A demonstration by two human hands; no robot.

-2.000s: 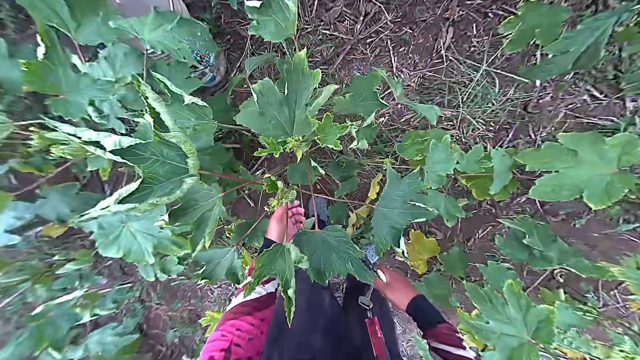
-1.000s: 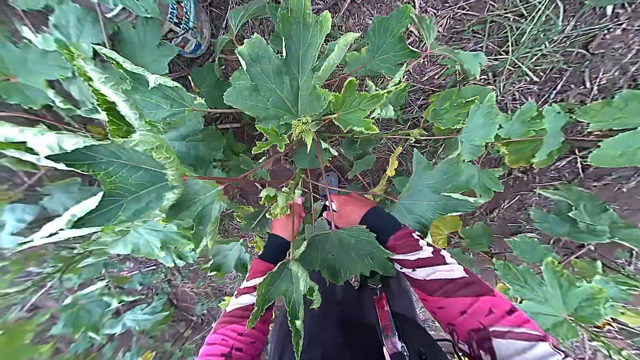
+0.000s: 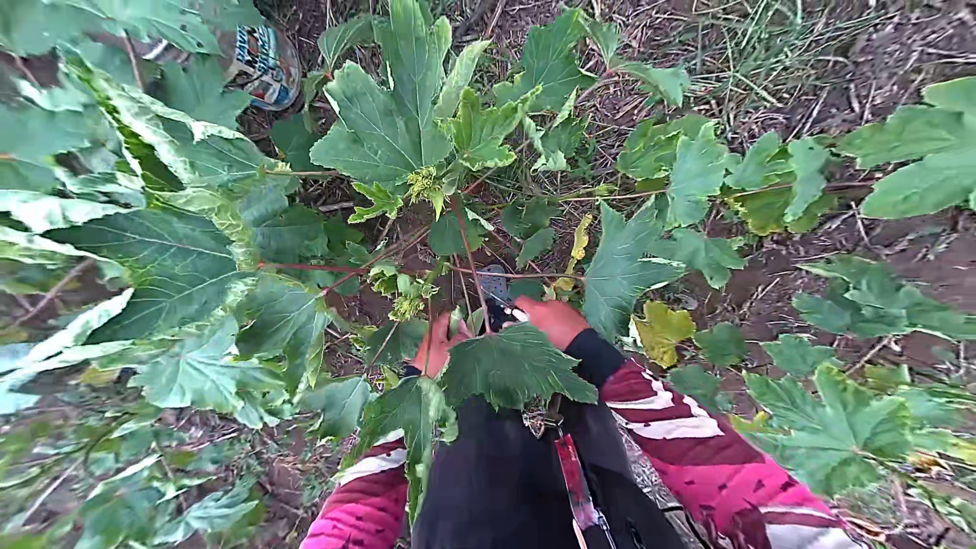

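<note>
Among the stems of a large-leaved plant, my left hand (image 3: 438, 345) has its fingers closed around a thin green stem below a yellow-green bud cluster (image 3: 412, 299). My right hand (image 3: 555, 320) is close by on the right, its fingers bent around a small dark object with a pale tip, too hidden to name. A broad green leaf (image 3: 515, 366) hangs in front of both wrists and covers part of the fingers. Reddish leaf stalks (image 3: 467, 248) cross just above the hands. A second bud cluster (image 3: 425, 185) stands higher up between large leaves.
Large leaves (image 3: 168, 255) crowd the left side, and more leafy branches (image 3: 698, 179) reach across the right. A patterned shoe (image 3: 263, 65) shows at the upper left. A grey perforated shoe (image 3: 494, 284) is below the stems. A red strap (image 3: 573, 473) hangs over dark clothing.
My right hand has come in from the lower right to a place beside my left hand, among the stems. The view has shifted closer over the plant.
</note>
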